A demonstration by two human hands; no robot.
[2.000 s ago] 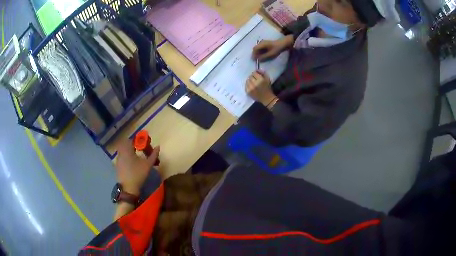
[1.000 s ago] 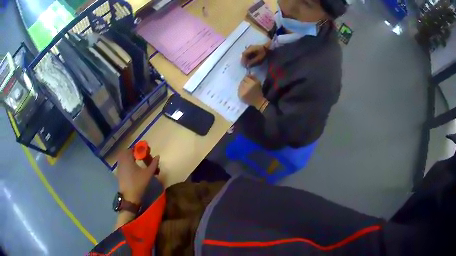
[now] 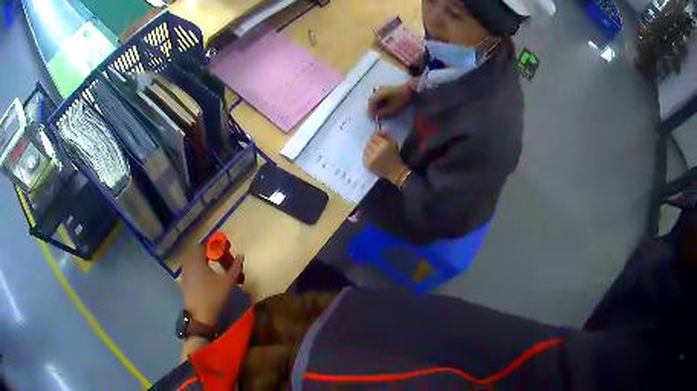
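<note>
My left hand (image 3: pixel 208 286) is at the lower left, by the near corner of the desk. It holds a small orange-red flanged part (image 3: pixel 218 246) between thumb and fingers, with the round rim facing up. The fingers hide part of its body. A dark watch is on the wrist. My right hand is not in view; a dark sleeve with an orange stripe (image 3: pixel 428 336) crosses the bottom of the picture.
The wood desk (image 3: pixel 264 248) bears a black smartphone (image 3: pixel 289 194), a blue lattice basket of folders (image 3: pixel 202 210), a pink form (image 3: pixel 277 76), white record sheets (image 3: pixel 332 153) and a pink-red calculator (image 3: pixel 400 43). A masked person sits on a blue stool (image 3: pixel 420 256), hands over the sheets.
The desk, basket and phone sit slightly lower in the picture than one second ago. My left hand also sits lower, still holding the orange part.
</note>
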